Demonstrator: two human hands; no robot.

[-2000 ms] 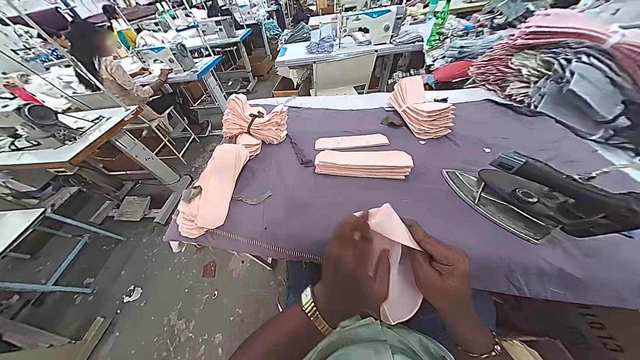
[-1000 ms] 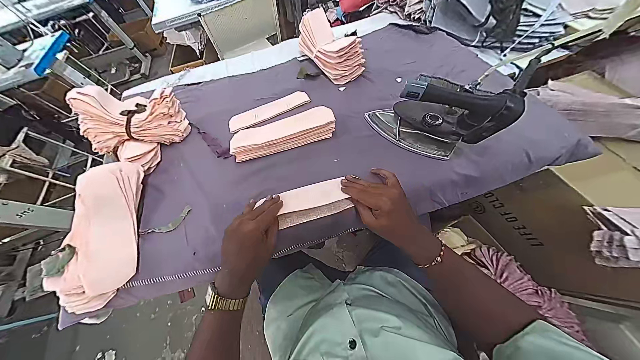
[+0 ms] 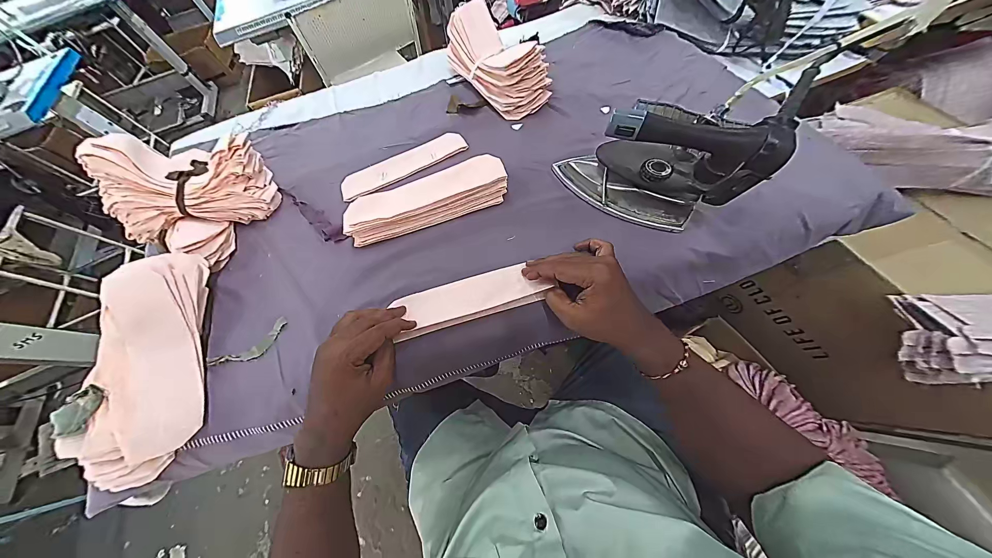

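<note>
A folded strip of pink fabric (image 3: pixel 473 298) lies near the front edge of the padded purple ironing table (image 3: pixel 465 349). Its left end is pinched by my left hand (image 3: pixel 360 364), its right end by my right hand (image 3: pixel 593 291). Just beyond it sits a stack of folded pink strips (image 3: pixel 426 200), with a single folded strip (image 3: pixel 404 165) behind. An electric iron (image 3: pixel 674 163) rests on its soleplate to the right of them, untouched.
At the left are a tied bundle of pink pieces (image 3: pixel 182 190) and a pile of flat pink pieces (image 3: pixel 155 356). Another pink bundle (image 3: pixel 504 66) stands at the back. A cardboard box (image 3: pixel 798 325) is right of the table; a green scrap (image 3: pixel 260 341) lies left.
Two seconds ago my hands held the pink piece partly open and raised; now it lies folded narrow on the table. Since one second ago its lower layer has been folded in. The view has tilted down.
</note>
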